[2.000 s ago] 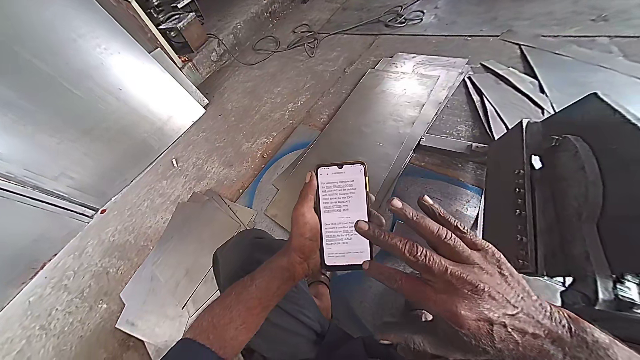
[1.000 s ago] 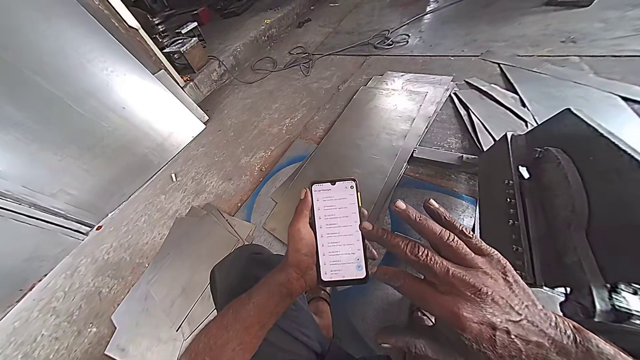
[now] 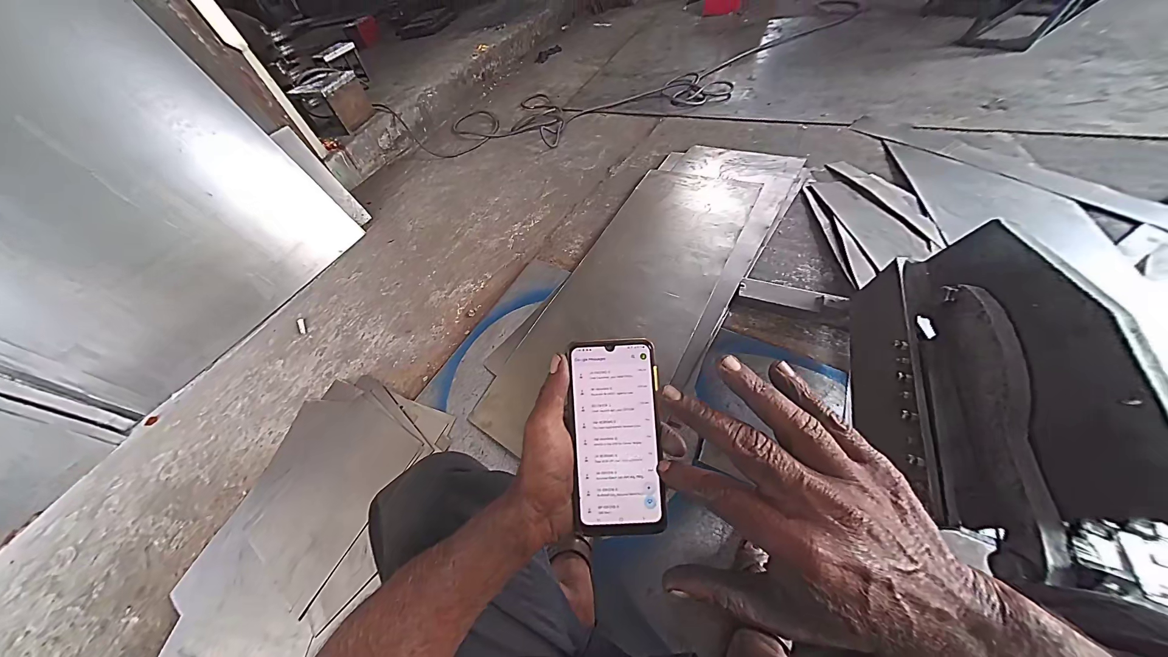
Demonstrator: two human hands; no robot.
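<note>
A smartphone (image 3: 618,438) in a dark case stands upright in my left hand (image 3: 546,456), its lit screen showing a list of entries. My left thumb lies along the phone's left edge, and fingertips show at its right edge. My right hand (image 3: 821,502) is spread just to the right of the phone, its fingers apart and holding nothing. Its index and middle fingertips are close to the phone's right edge; whether they touch it, I cannot tell. Beyond the phone lies a stack of flat sheet-metal panels (image 3: 639,246).
Cut metal sheets (image 3: 292,511) lie on the floor at the left, beside my knee. A large metal panel (image 3: 155,182) fills the upper left. A black case with a handle (image 3: 1049,383) stands at the right, near metal offcuts (image 3: 867,214). A cable (image 3: 547,119) crosses the floor.
The phone's screen has changed from a page of message text to a list. Both hands keep about the same places, with the right hand still spread beside the phone.
</note>
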